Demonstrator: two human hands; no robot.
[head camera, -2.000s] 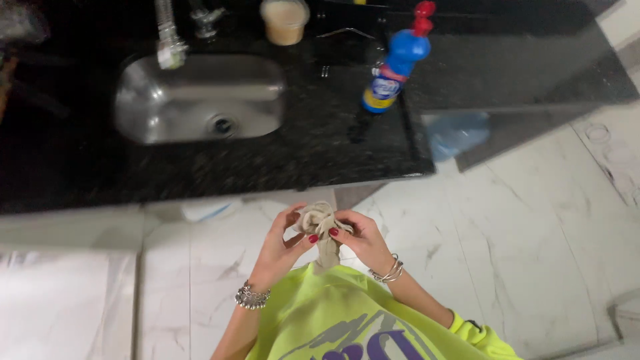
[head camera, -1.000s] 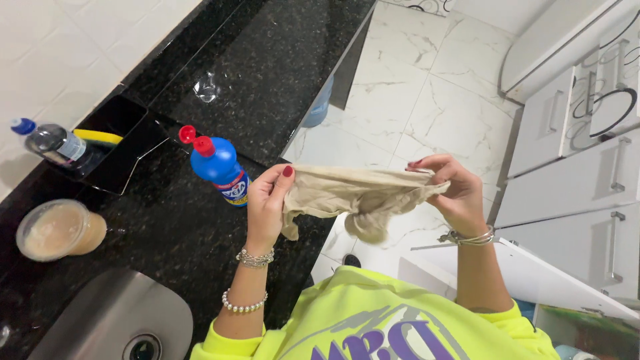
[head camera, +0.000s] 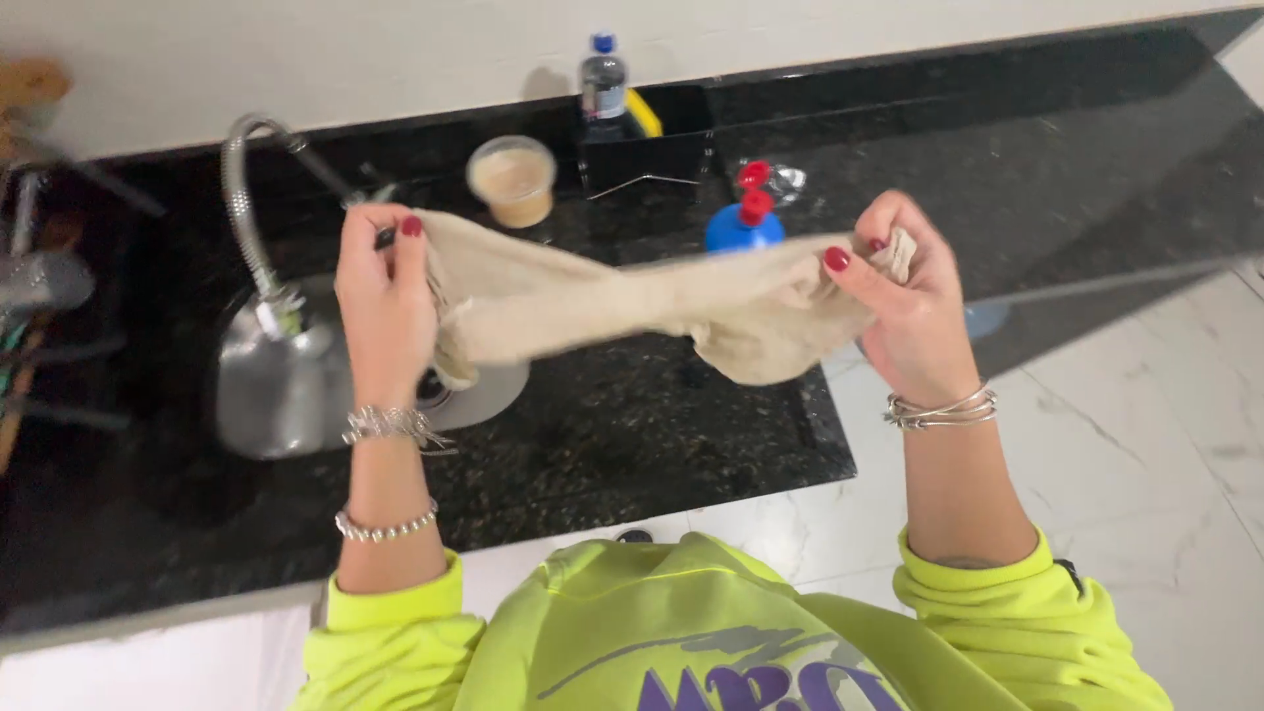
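Note:
A beige cloth (head camera: 592, 306) is stretched between my two hands, above the front of the black stone countertop. My left hand (head camera: 390, 306) pinches its left end, in front of the steel sink. The other end is gripped by my right hand (head camera: 913, 296), thumb and fingers closed on a bunched corner. The cloth sags on the right side and looks twisted or folded along its middle. Just behind it stands a blue bottle with a red cap (head camera: 744, 229), its lower part hidden by the cloth.
The steel sink (head camera: 281, 385) with a coiled spring faucet (head camera: 237, 197) lies at left. Toward the wall stand a plastic tub (head camera: 512, 180) and a black caddy (head camera: 647, 158) with a yellow sponge and a clear bottle with a blue cap (head camera: 603, 89). A dish rack is blurred at far left.
Two seconds ago the cloth was bunched between my close-set hands; now they are wide apart with it stretched out. The view has swung considerably between frames.

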